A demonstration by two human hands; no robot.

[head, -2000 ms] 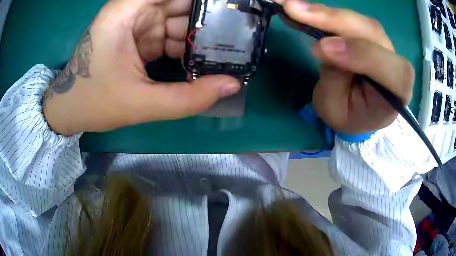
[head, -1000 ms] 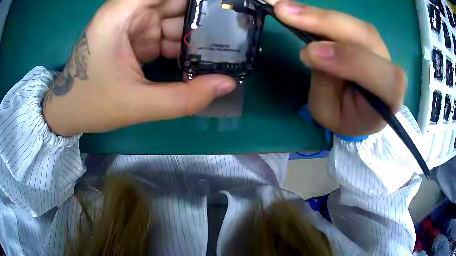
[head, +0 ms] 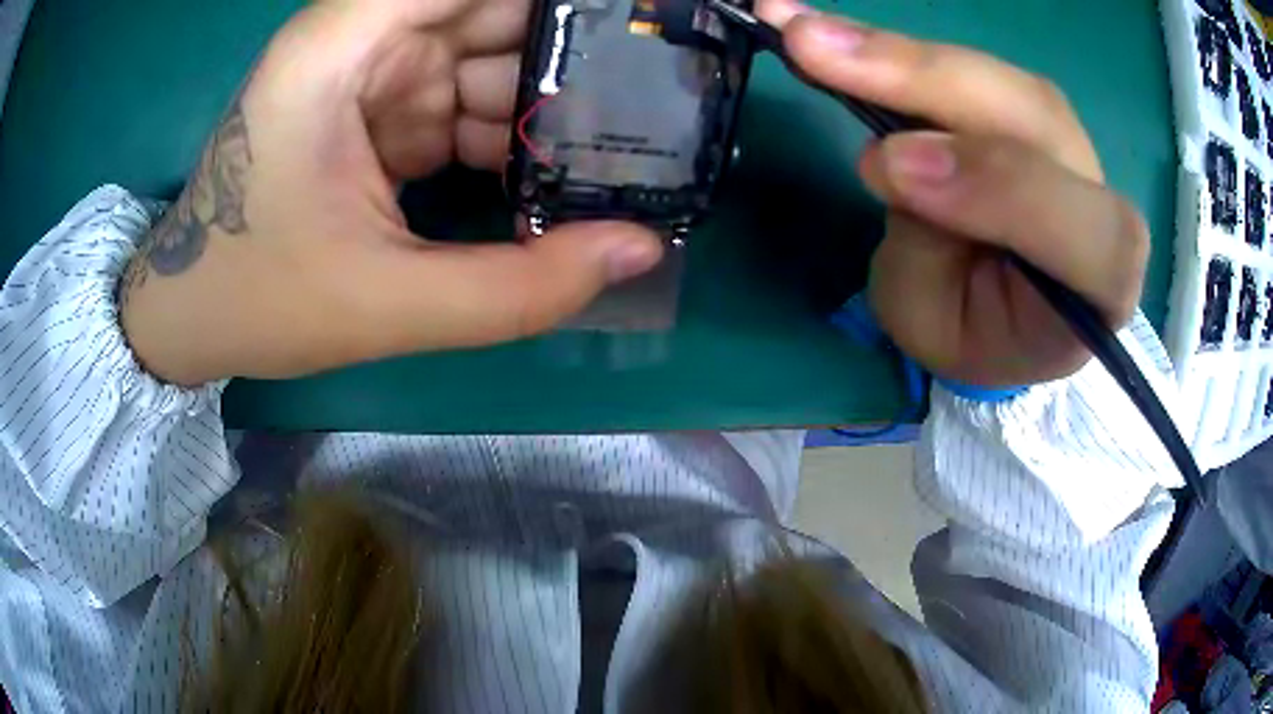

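A black device housing [head: 621,119] with a grey metallic centre, fine print and a thin red wire at its left edge is at the top middle, its upper end cut off by the frame. My left hand [head: 398,209] holds it, thumb across the lower edge and fingers behind its left side. My right hand [head: 998,188] holds black tweezers [head: 1110,349] like a pen. Their tip is at the housing's upper right part, by a small gold-coloured piece [head: 645,17]. What the tip touches is too small to tell.
A flat grey-brown sheet with clear film edge [head: 628,300] lies on the green mat [head: 782,349] below the housing. A white tray [head: 1194,279] with rows of black parts stands at the right edge. A blue wrist strap [head: 984,391] is on my right wrist.
The housing has shifted slightly, first left, then a little right and down. My right hand and the tweezers have moved slightly with it, the tip staying at the upper right part.
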